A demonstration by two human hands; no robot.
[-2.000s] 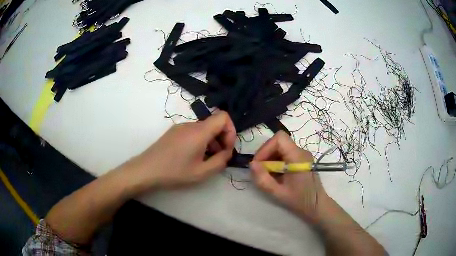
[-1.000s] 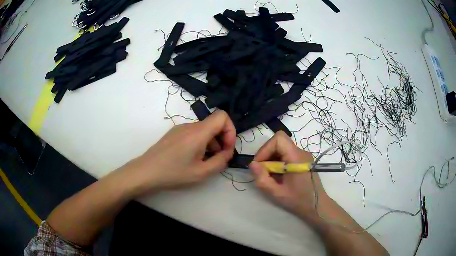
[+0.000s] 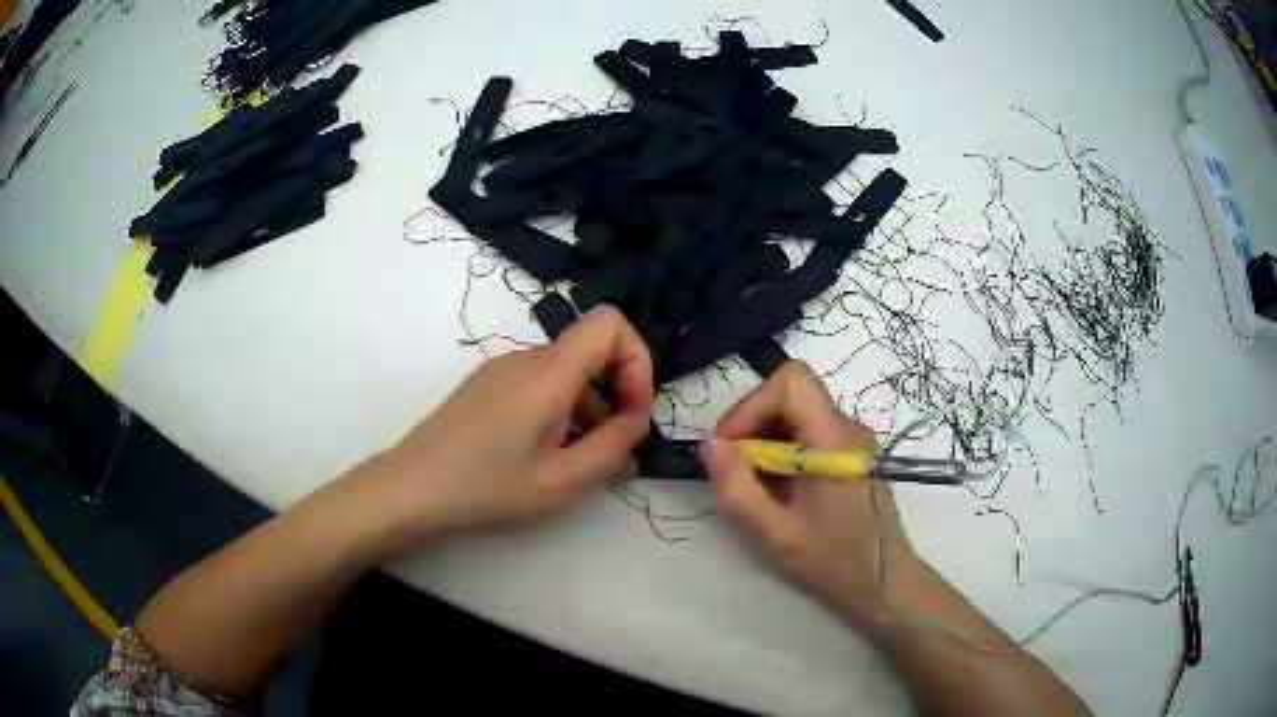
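My left hand (image 3: 539,420) grips a short black fabric tab (image 3: 675,458) between its fingertips, low in front of the heap. My right hand (image 3: 798,483) holds a yellow trimming pen (image 3: 819,462) like a pencil, its silver rear end pointing right. The pen's front end is at the tab, and its tip is hidden by my right fingers. A thin thread curls below the tab. A large messy pile of black tabs (image 3: 672,182) lies just ahead of both hands.
A smaller stack of tabs (image 3: 252,182) lies at left over yellow tape (image 3: 123,315). Long strips (image 3: 287,42) lie beyond it. Thread waste (image 3: 1106,280) spreads right of the pile. A pale cord passes my right wrist toward a red-and-black tool (image 3: 1189,609). A power strip (image 3: 1221,224) lies at the right edge.
Both hands keep nearly the same place on the tab and pen. The right fingertips and the pen have shifted very slightly right. The cord now shows across my right wrist, unlike in the oldest frame.
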